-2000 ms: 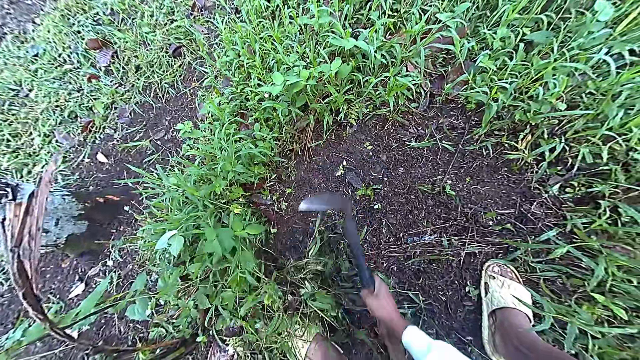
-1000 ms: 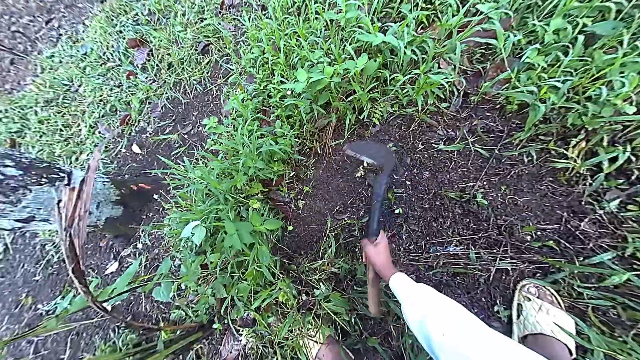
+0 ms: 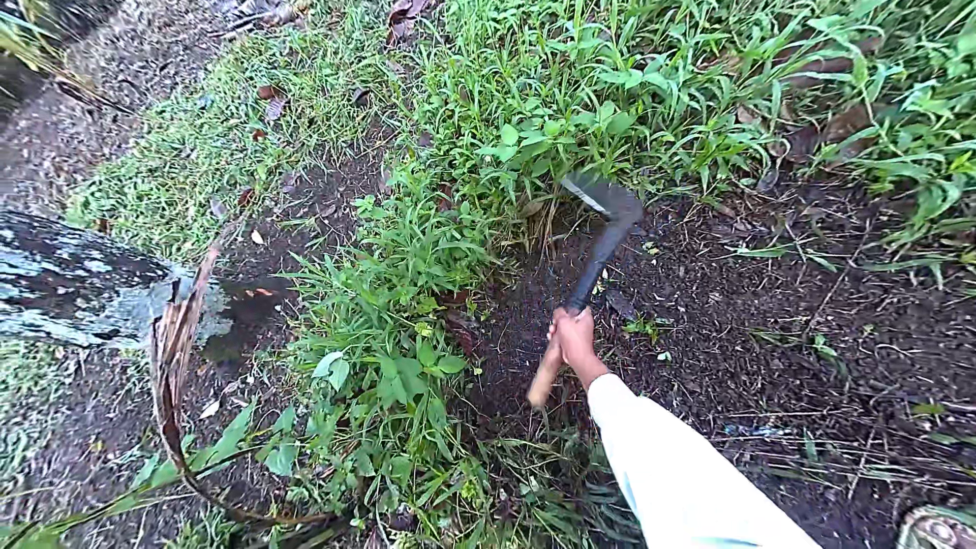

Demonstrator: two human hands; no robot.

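Observation:
My right hand (image 3: 573, 335), in a long white sleeve, is closed around the wooden handle of a hooked hand hoe (image 3: 598, 236). Its dark metal shank runs up and to the right from my fist, and the slightly blurred blade points left at the edge of the green weeds (image 3: 564, 130). The butt of the handle sticks out below my hand. Dark bare soil (image 3: 732, 328) lies under and to the right of the tool. Leafy weeds (image 3: 404, 366) stand to its left. My left hand is out of view.
A lichen-covered trunk (image 3: 84, 286) enters at the left. Beside it, a dry curled brown stalk (image 3: 174, 366) arches over the ground. Part of a sandal (image 3: 942, 528) shows at the bottom right corner. Fallen leaves and short grass (image 3: 229, 145) lie at the upper left.
My right hand and the hoe have moved up, away from my feet, and the blade has reached the upper edge of the bare soil. The view has shifted left.

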